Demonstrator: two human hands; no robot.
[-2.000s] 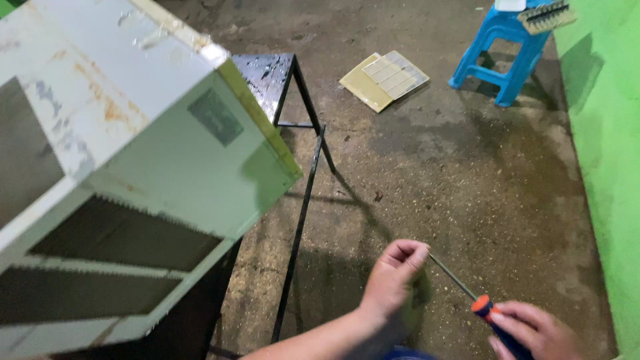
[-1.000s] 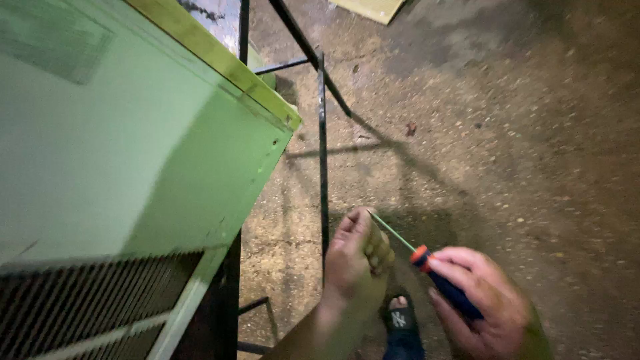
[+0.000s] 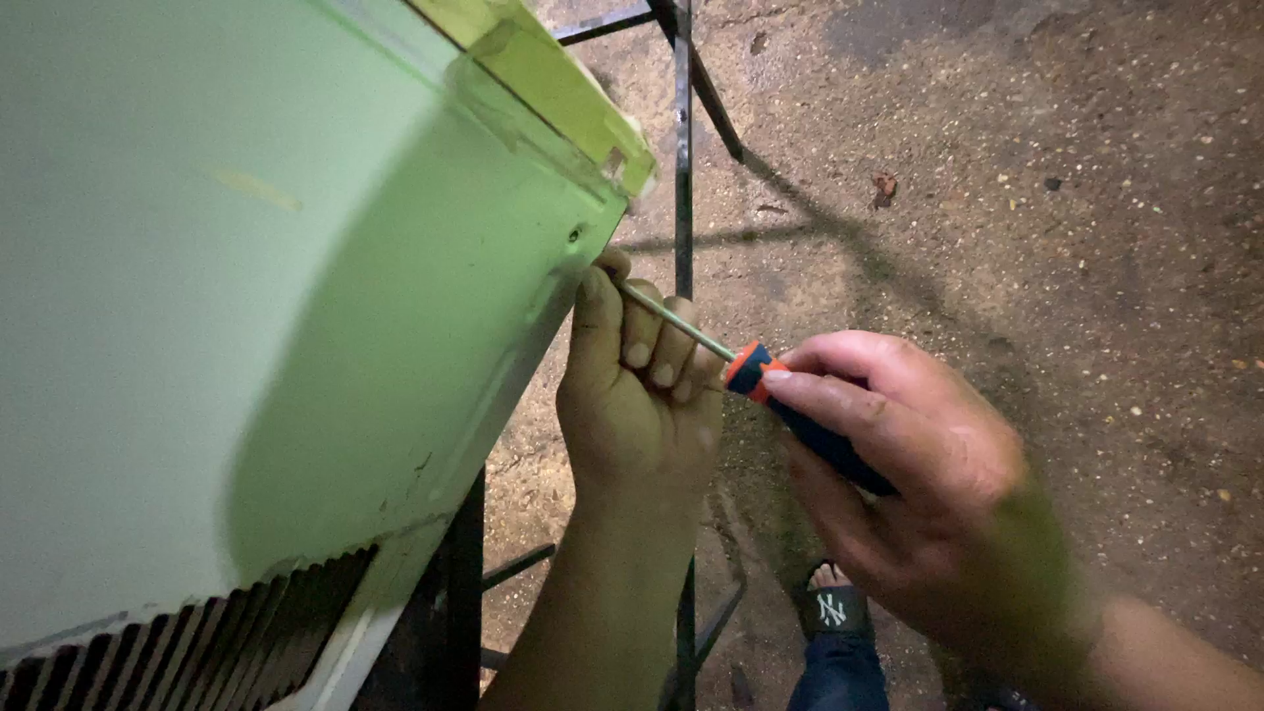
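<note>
My right hand (image 3: pixel 918 464) is closed around the dark blue and orange handle of a screwdriver (image 3: pixel 681 324), whose metal shaft points up and left. My left hand (image 3: pixel 637 385) is at the lower right edge of a pale metal housing (image 3: pixel 395 247), thumb and forefinger pinched around the shaft's tip end. Those fingers hide the tip; whether a screw is there cannot be told. A small screw hole (image 3: pixel 575 235) shows in the panel just above the left fingertips.
Yellowish tape or trim (image 3: pixel 553 89) runs along the housing's upper edge, and a slatted grille (image 3: pixel 197 632) lies at lower left. A black metal frame stand (image 3: pixel 683 178) rises beside and below the housing. A foot in a dark sandal (image 3: pixel 834 604) rests on the rough concrete floor (image 3: pixel 1106 247).
Both hands and the screwdriver have come to the housing's edge; earlier they were held out over the floor, away from it. The view has moved much closer to the housing.
</note>
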